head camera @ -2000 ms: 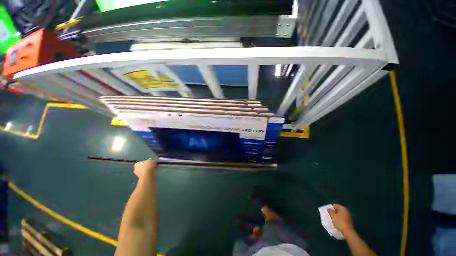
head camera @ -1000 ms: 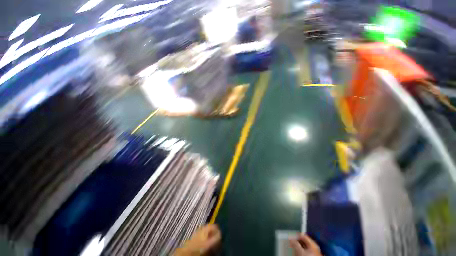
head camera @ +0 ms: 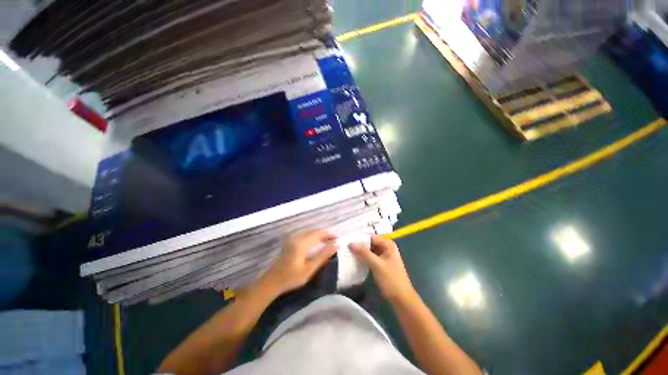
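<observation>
A flattened TV carton (head camera: pixel 220 165) with dark blue print and a glowing "AI" lies on top of a pile of the same cartons (head camera: pixel 242 256), right in front of me. My right hand (head camera: pixel 382 265) holds a white label sheet (head camera: pixel 351 265) just in front of the pile's near edge. My left hand (head camera: pixel 304 258) is at the sheet's left edge with its fingertips close together. Whether a small label is between them is too small to tell.
A tall carton stack (head camera: pixel 198 44) with brown edges rises behind the working carton. A wooden pallet (head camera: pixel 553 106) with wrapped goods stands at the upper right. Yellow lane lines (head camera: pixel 513 192) cross the green floor. Blue-covered bundles (head camera: pixel 42 340) are at the lower left.
The view has turned from the railing and its leaning cartons to the carton pile. My hands were apart and have come together at the label sheet.
</observation>
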